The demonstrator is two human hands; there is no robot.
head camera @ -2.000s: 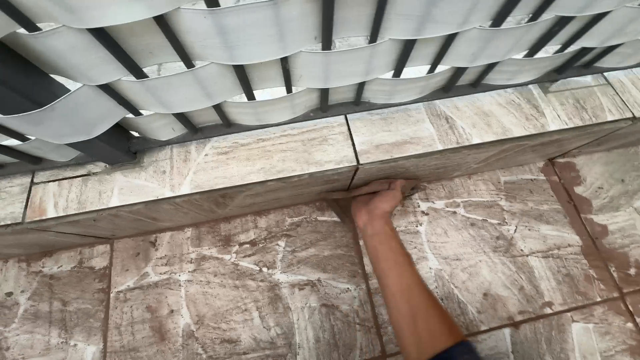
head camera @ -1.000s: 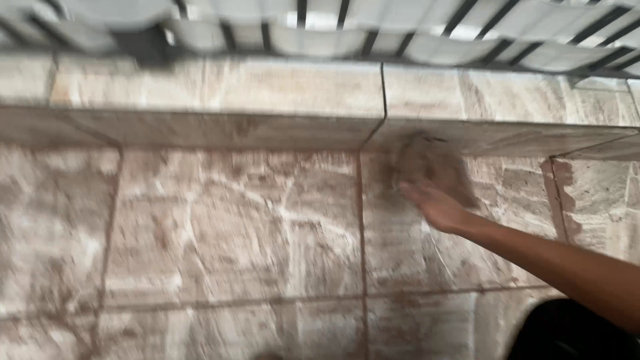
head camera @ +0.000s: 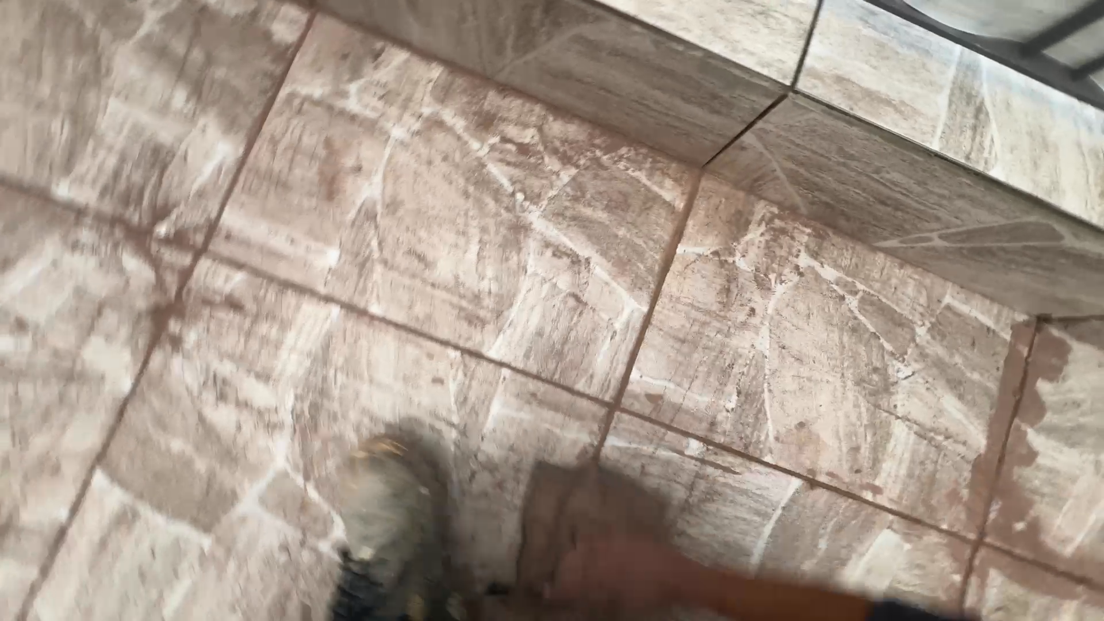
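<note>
My right hand [head camera: 625,565], strongly blurred, is low in the head view, its forearm coming in from the lower right. Under and beyond its fingers is a flat, brownish piece [head camera: 591,504], held against or just above the floor tiles; blur hides whether it is cloth, sponge or something stiffer. Stone-patterned floor tiles [head camera: 517,302] lie all around, with reddish-brown grout in the joints. Along the joint at the right, smeared grout [head camera: 1005,440] spreads over the tile edges. My left hand is out of view.
A shoe [head camera: 388,500] stands on the floor just left of the hand. A low tiled curb [head camera: 638,95] runs across the top and down the right, with a dark metal fence rail [head camera: 1009,47] above it at the upper right corner.
My right hand has moved from the foot of the curb back to the floor beside the shoe, with the brownish piece. The view has turned and shifted strongly; the shoe has come into sight.
</note>
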